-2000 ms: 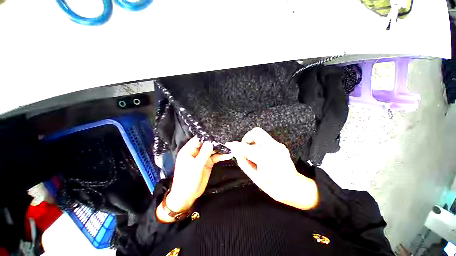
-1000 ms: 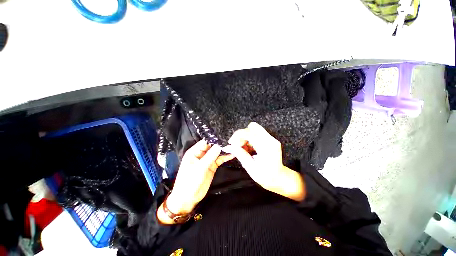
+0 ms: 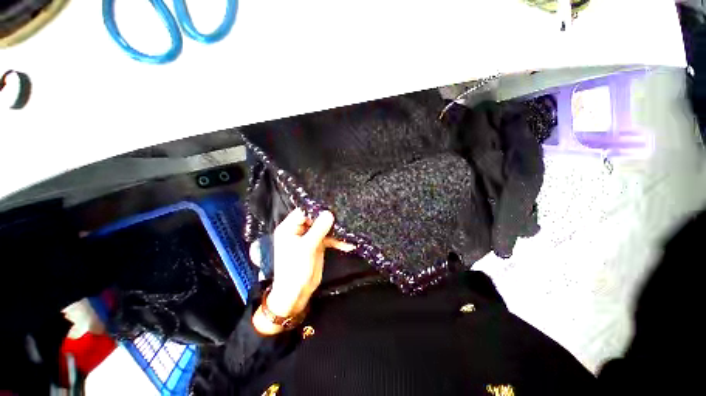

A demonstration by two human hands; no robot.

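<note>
The dark speckled garment piece (image 3: 402, 197) lies over the lap against the table edge. The black-and-white braid trim (image 3: 371, 254) runs down its left edge and turns at a corner near the wearer's body. My left hand (image 3: 298, 251) pinches the trimmed edge between thumb and fingers, left of the middle. My right hand is out of the picture; a dark blurred shape, likely the right sleeve, fills the lower right edge. No needle or thread can be made out. A plain black cloth part (image 3: 515, 182) hangs right of the tweed.
The white table (image 3: 325, 54) bears blue scissors handles (image 3: 143, 54), a small dark-rimmed ring (image 3: 15, 89) and a round tan-rimmed holder (image 3: 27, 27). A blue basket (image 3: 221, 232) with black pieces stands left. A purple stool (image 3: 563, 116) stands right. A loose cord (image 3: 468, 94) lies at the table edge.
My right hand has left the trim and gone out of the picture on the right. The trimmed corner now shows. My left hand still holds the edge. The view has shifted slightly.
</note>
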